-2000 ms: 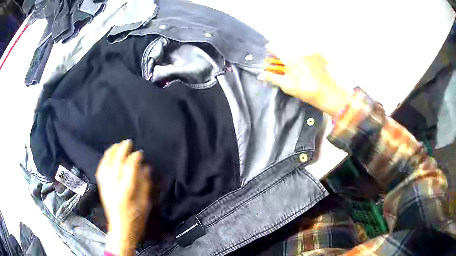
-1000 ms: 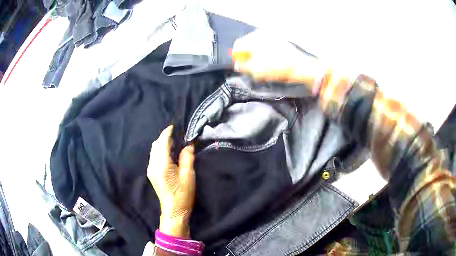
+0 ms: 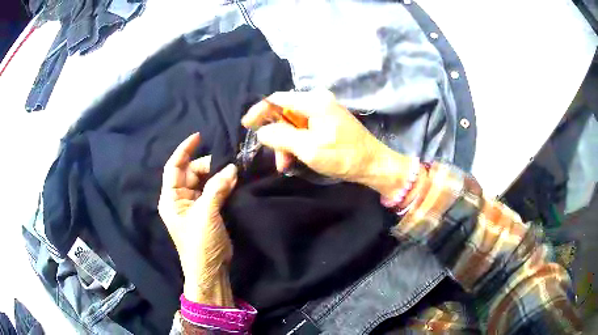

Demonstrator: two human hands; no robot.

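A grey denim jacket (image 3: pixel 393 62) with a black inner panel (image 3: pixel 144 124) lies spread inside out over the table. My left hand (image 3: pixel 200 203), with a magenta band at the wrist, pinches the black cloth near the panel's middle. My right hand (image 3: pixel 321 134) is just right of it, closed around snips with an orange handle (image 3: pixel 294 118); their blades are hard to make out. A small grey seam edge (image 3: pixel 249 149) shows between the two hands. A white care label (image 3: pixel 92 263) shows at the lower left of the panel.
The white table (image 3: pixel 531 59) curves away at the right. Dark denim pieces (image 3: pixel 85 29) lie at its upper left. A buttoned placket (image 3: pixel 464 124) runs down the jacket's right side. A grey hem band (image 3: pixel 387 288) lies near my lap. More cloth is beyond the table at the right.
The armhole opening is no longer spread open, and grey denim now lies flat at the upper right. My right hand has come down beside my left hand, which now pinches the cloth.
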